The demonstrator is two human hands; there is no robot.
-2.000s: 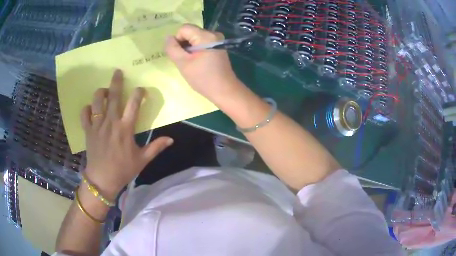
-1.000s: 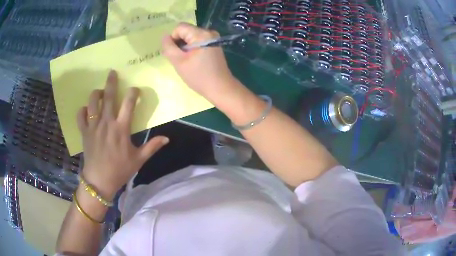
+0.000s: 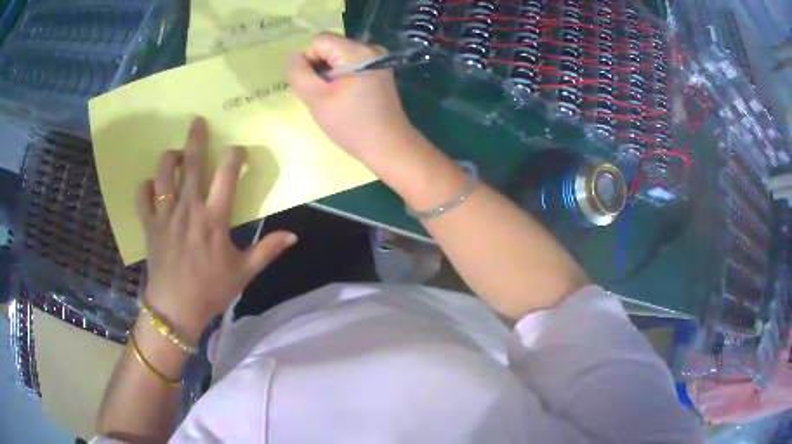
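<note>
A yellow paper slip [image 3: 295, 169] lies tilted on the bench with a short line of dark handwriting near its upper middle. My left hand [image 3: 195, 217] rests flat on its lower left with fingers spread and holds nothing. My right hand [image 3: 352, 100] is closed around a pen [image 3: 373, 63] at the slip's upper right; the pen's tip is hidden by my fingers. A second yellow paper [image 3: 252, 26] with handwriting lies behind, partly under the first.
A clear tray of red-wired round components [image 3: 564, 69] is at upper right. A round fixture [image 3: 599, 192] with a gold rim stands on the green mat [image 3: 469, 126]. Stacked trays [image 3: 74, 204] are at left, more trays [image 3: 738, 208] at right, cardboard [image 3: 74, 364] lower left.
My right hand has moved slightly up and right along the writing line with the pen. The handwriting on the front slip is longer. My left hand stays flat on the slip.
</note>
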